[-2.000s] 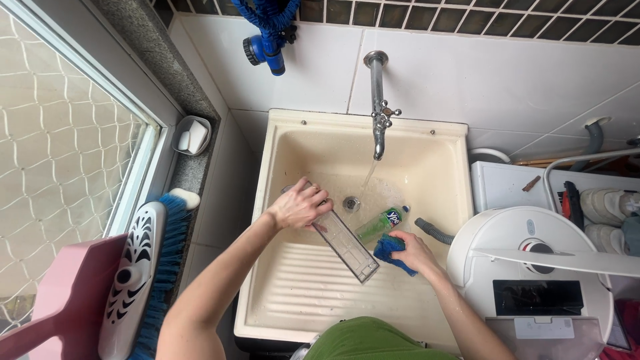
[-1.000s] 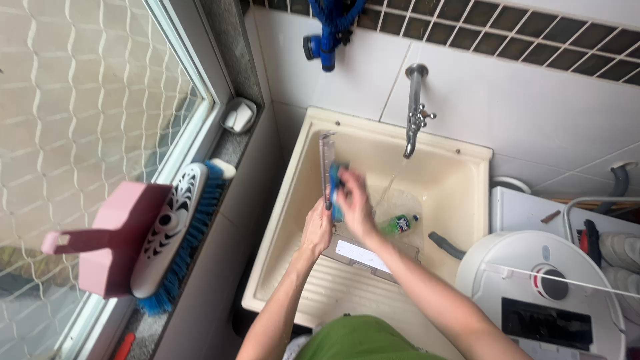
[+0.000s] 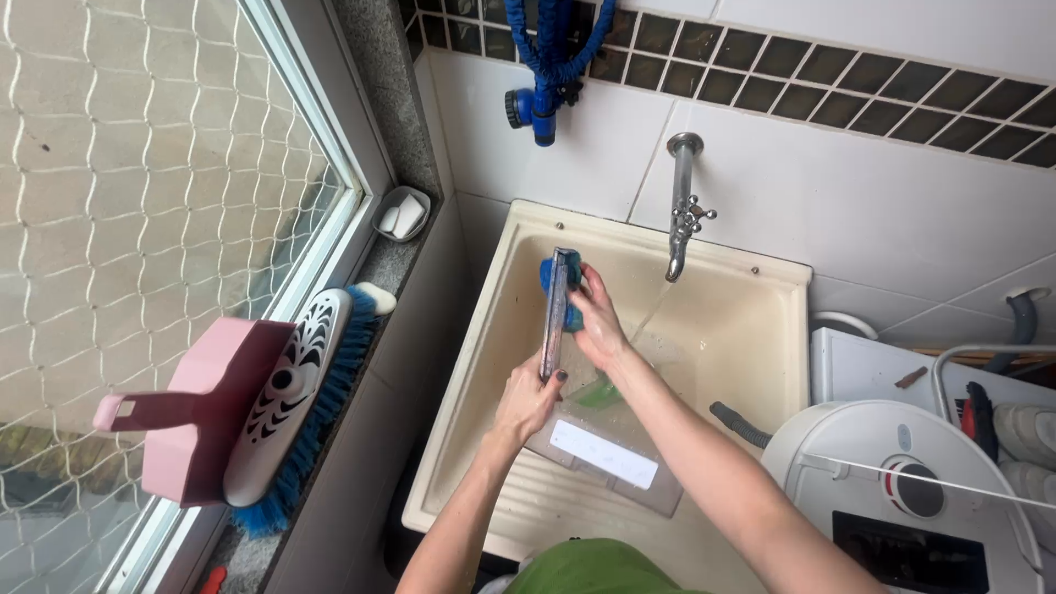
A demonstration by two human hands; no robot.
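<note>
My left hand (image 3: 530, 398) grips the lower end of a flat, clear plastic piece (image 3: 556, 309), seen edge-on and held upright over the left part of a cream utility sink (image 3: 747, 363). A blue sponge or cloth (image 3: 573, 317) is in my right hand (image 3: 601, 322), pressed on the plastic's right side, with blue also showing on its left. Beneath my hands lies a translucent plastic container or lid (image 3: 660, 495) with a white label (image 3: 604, 454). A green bottle (image 3: 596, 393) lies behind it, partly hidden by my right wrist. Water runs from the metal tap (image 3: 678, 239).
A grey drain hose (image 3: 738, 422) hangs over the sink's right side, beside a white robot vacuum (image 3: 825, 462). Along the left sill are a pink dustpan (image 3: 198, 412), a blue-bristled broom head (image 3: 289, 396) and a soap dish (image 3: 403, 214). A blue hose (image 3: 543, 91) hangs above.
Two seconds ago the clear piece lay slanted low over the sink, with the blue sponge or cloth beside the bottle. Both hands have since come together on the upright piece. The view has shifted.
</note>
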